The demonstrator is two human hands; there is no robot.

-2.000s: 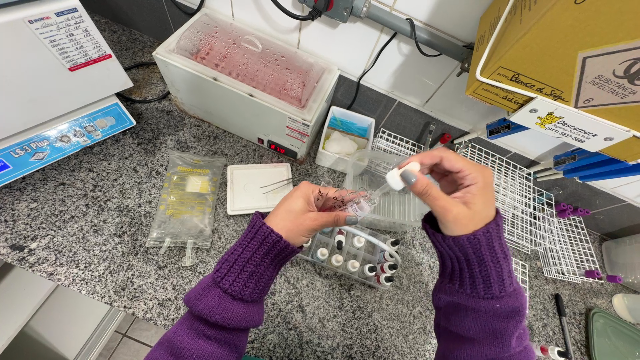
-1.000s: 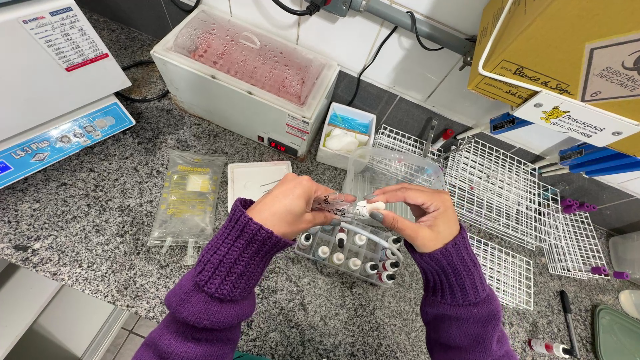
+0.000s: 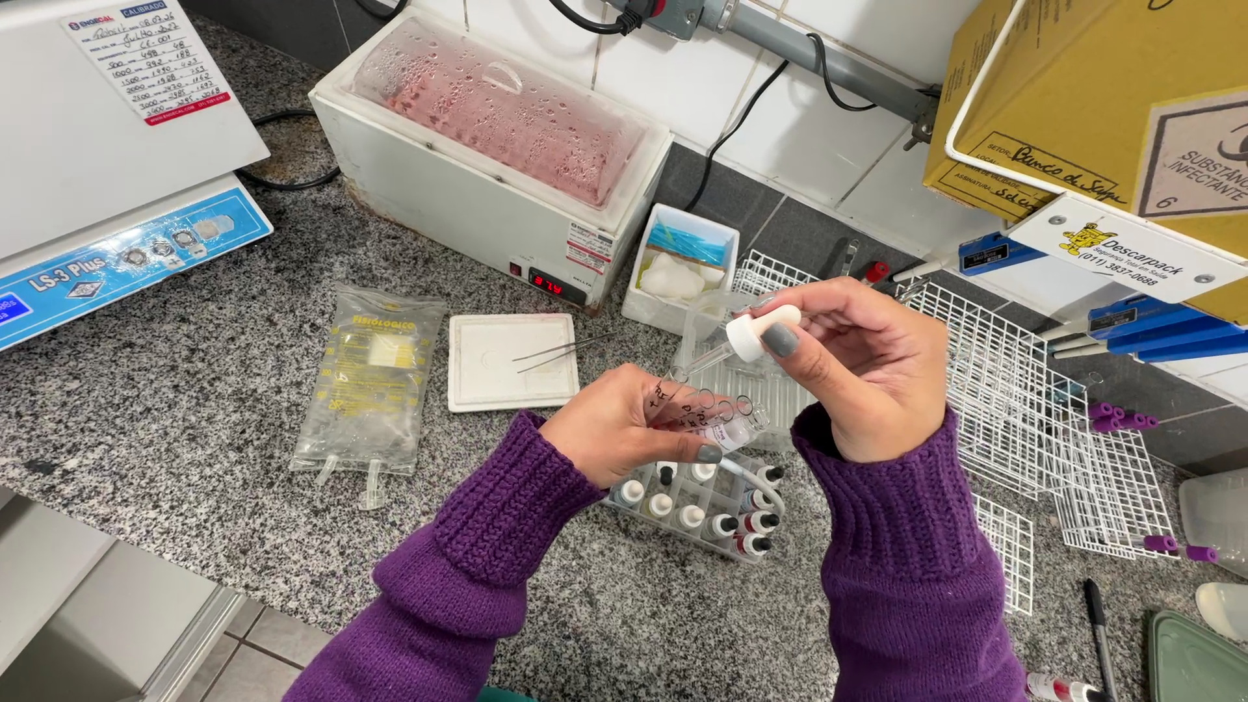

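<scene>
My left hand (image 3: 624, 424) holds several marked glass test tubes (image 3: 682, 402) fanned out, along with a small glass vial (image 3: 729, 432) that bears a label. Between the thumb and fingers of my right hand (image 3: 848, 361) is a white-capped dropper (image 3: 756, 331); its glass pipette points down-left over the tube mouths. Below both hands stands a clear plastic rack (image 3: 673, 531) of dropper bottles with white and black caps. Behind the hands lies a clear plastic tray (image 3: 712, 336), partly hidden by my right hand.
A white heating bath (image 3: 448, 195) with a fogged lid stands at the back. On the granite counter are a saline bag (image 3: 363, 380), a white tile (image 3: 487, 395) with thin metal rods, a foam box (image 3: 639, 307) and wire racks (image 3: 994, 390). A yellow sharps box (image 3: 1082, 107) hangs upper right.
One second ago the dropper's cap was down at the vial in my left hand. Now my right hand has lifted the dropper clear, and its glass pipette shows over the tubes.
</scene>
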